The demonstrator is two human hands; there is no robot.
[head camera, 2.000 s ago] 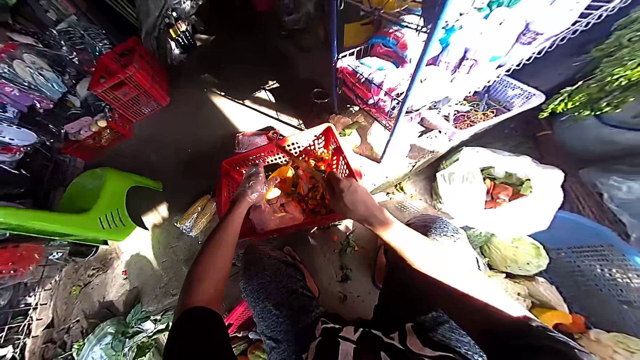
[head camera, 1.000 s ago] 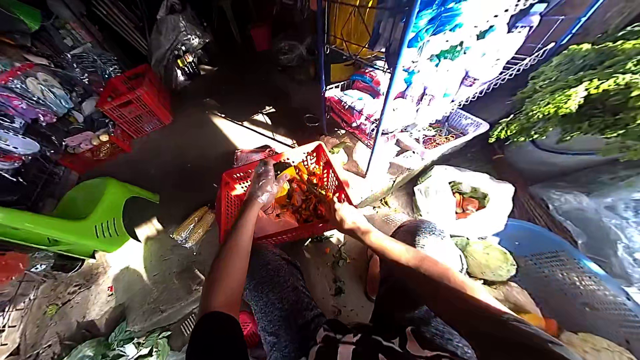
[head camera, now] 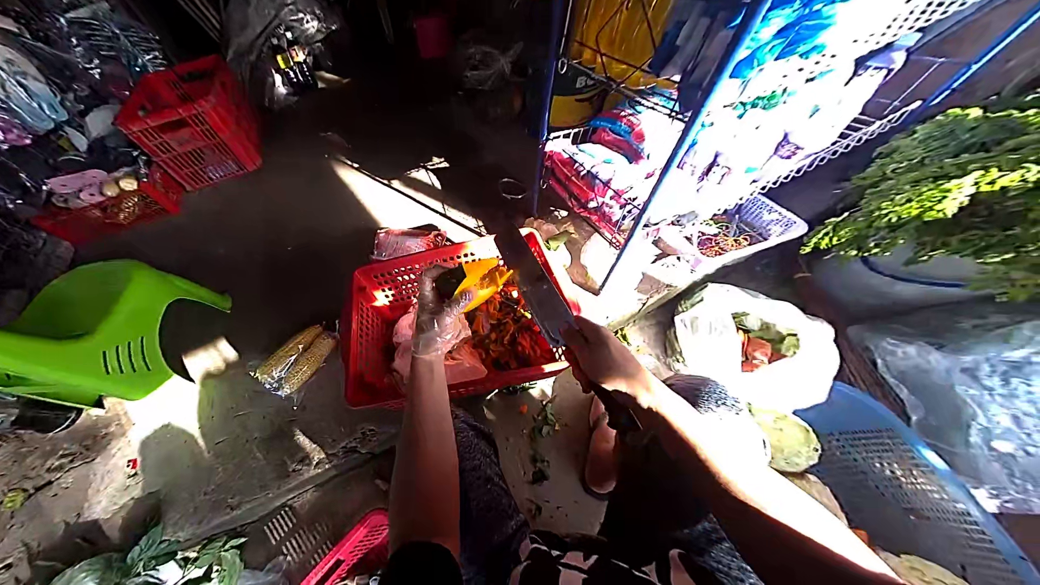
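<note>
My left hand, in a thin clear plastic glove, holds a piece of orange-fleshed squash with dark green skin over a red plastic basket. In my right hand is a broad-bladed knife, its blade pointing up and away from me, just right of the squash. Below it, chopped orange and dark pieces lie in the basket beside a pink plastic bag. Whether the blade touches the squash cannot be told.
Bagged corn cobs and a green plastic chair are left of the basket. At right stand a white sack, a blue basket and a wire rack. Red crates sit at upper left.
The knife blade now shows plainly, raised above the basket's right part. The squash piece in my left hand is now lifted and more visible. The view has shifted slightly right.
</note>
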